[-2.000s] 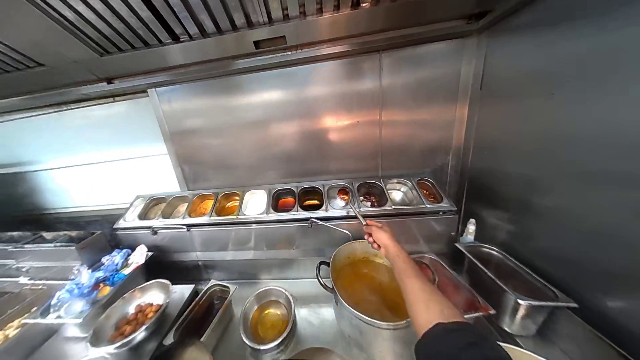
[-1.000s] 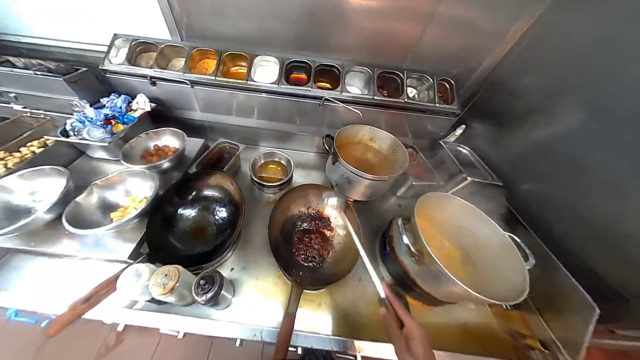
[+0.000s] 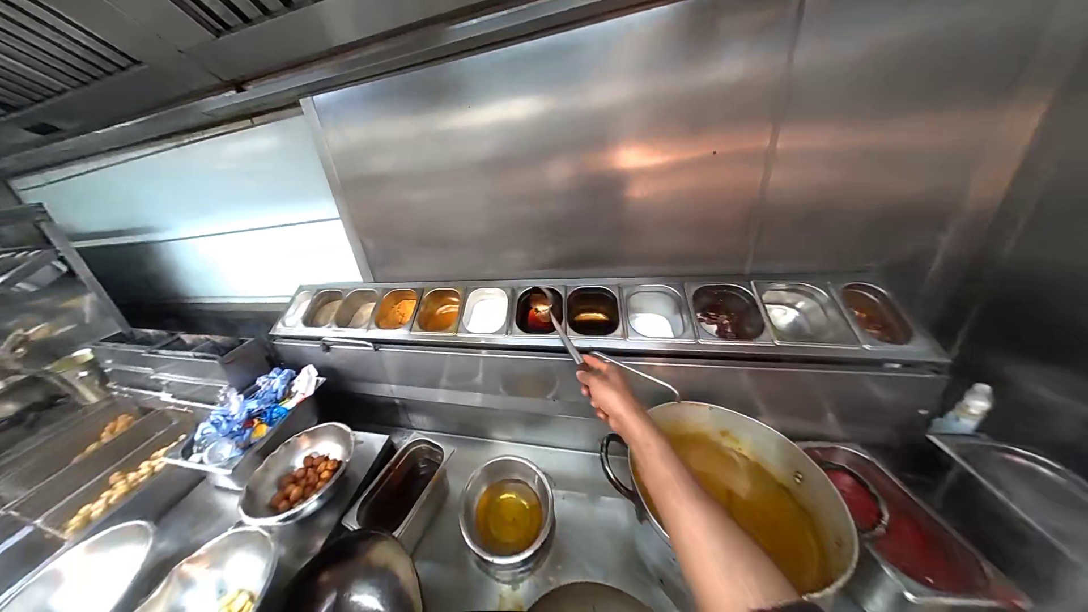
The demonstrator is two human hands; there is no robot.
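My right hand grips the handle of a metal ladle and reaches over a large pot of yellow-brown liquid. The ladle's head dips into a small steel container of dark red liquid in the seasoning rack. Beside it on the right is a container of dark brown liquid; on the left, one of white seasoning. My left hand is not in view. Below the rack stands a steel bowl of yellow liquid. Only the rim of a wok shows at the bottom edge.
To the left are a black wok, a deep tray of dark liquid, a bowl of brown round food and a bin of blue wrappers. At right sit a tray of red liquid and a plastic bottle.
The view has tilted up from the woks to the rack. My right hand, over the stove with the ladle in the wok one second ago, now holds the ladle in the dark red liquid's container.
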